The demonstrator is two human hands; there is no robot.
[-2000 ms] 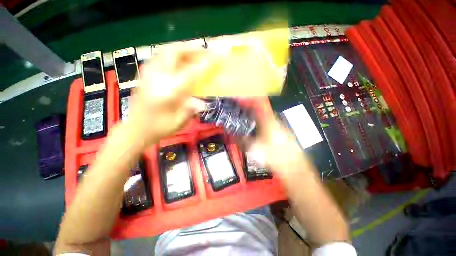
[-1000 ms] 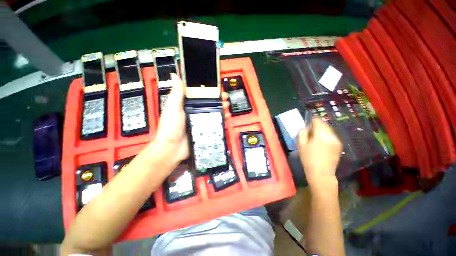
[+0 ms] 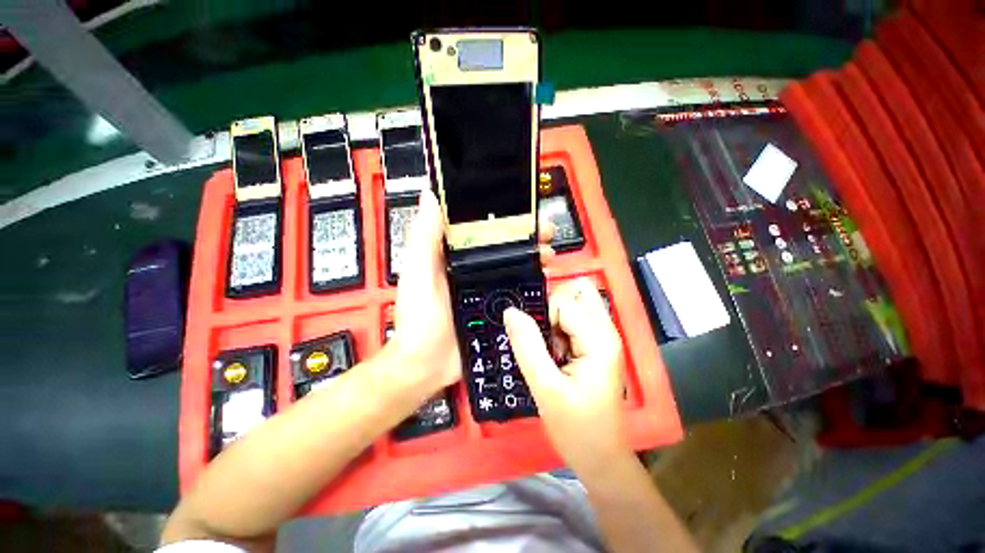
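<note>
An open flip phone stands in my left hand, screen half up, above the red tray. Its screen is dark in a gold frame, with a small green-blue tab at the right edge. Its black keypad shows bare white numbers. My left hand is shut around the phone's left side, with fingertips at its right edge. My right hand has its thumb on the keys near the round navigation key and its other fingers curled at the right edge. Open phones lie in the tray's back row, closed ones in front.
A dark purple smartphone lies left of the tray. A white card pad lies right of it. A printed dark mat bears a small white square. Stacked red trays lean at the far right. A green belt runs behind.
The patterned cover is off the held phone's keys. My right hand has moved left from the card pad onto the keypad. The held phone is closer and appears further right.
</note>
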